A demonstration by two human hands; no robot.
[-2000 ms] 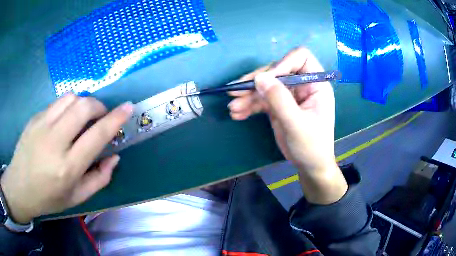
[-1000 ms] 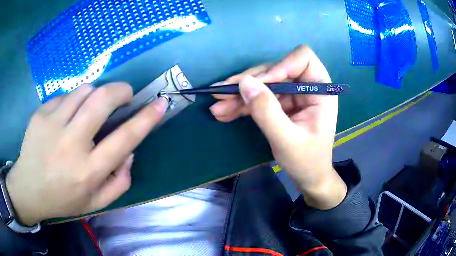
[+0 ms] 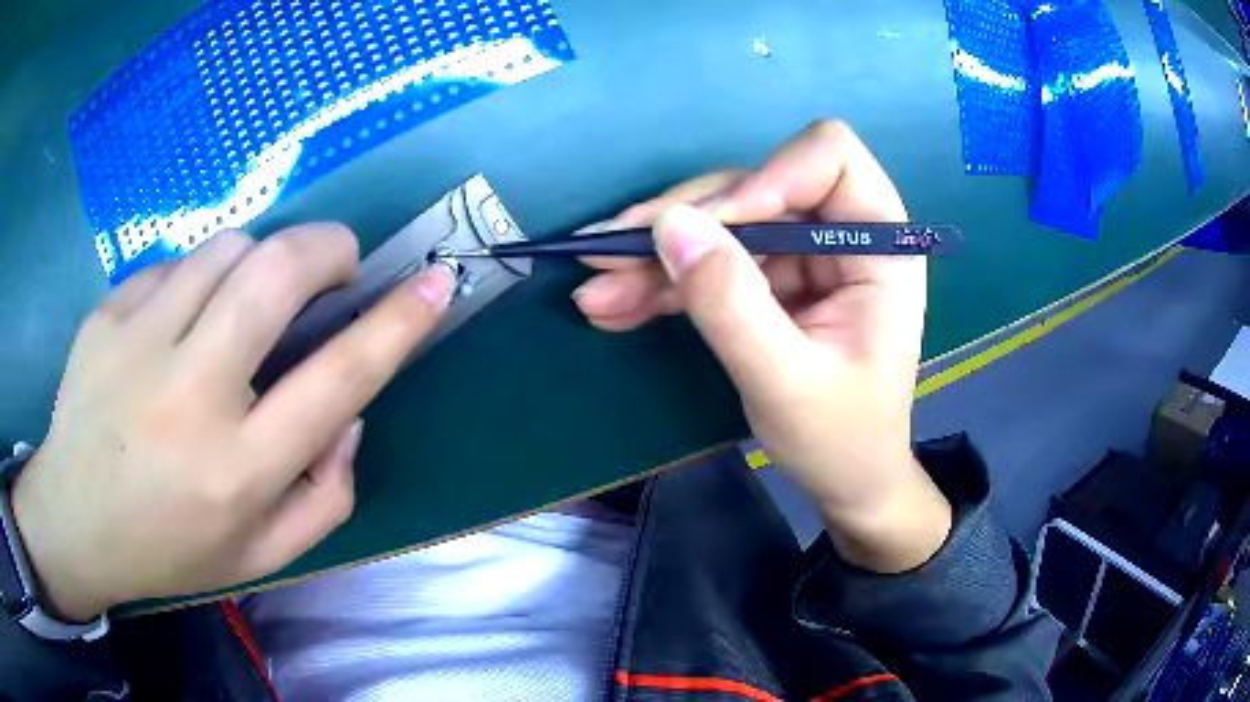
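Note:
The grey LED strip board (image 3: pixel 473 226) lies tilted on the green bench top. My left hand (image 3: pixel 219 412) lies over its left part, hiding most of it, with the index fingertip pressed at the LED nearest the right end. My right hand (image 3: pixel 788 302) holds the black VETUS tweezers (image 3: pixel 768 241) level, their tip at that same LED, touching or almost touching my left fingertip. Whether the tip holds a small piece cannot be told. The blue carrier sheet (image 3: pixel 295 110) with rows of dots lies beyond the board.
Overlapping blue sheets (image 3: pixel 1083 117) and a narrow blue strip (image 3: pixel 1176 89) lie at the right of the bench. The bench's front edge curves past my body. Beyond it are grey floor with a yellow line (image 3: pixel 1049 322), a cardboard box (image 3: pixel 1186 418) and a dark cart.
The tweezers' tip has moved from the board's right end left to the last LED. My left index finger has moved right onto that LED. The board is tilted more steeply.

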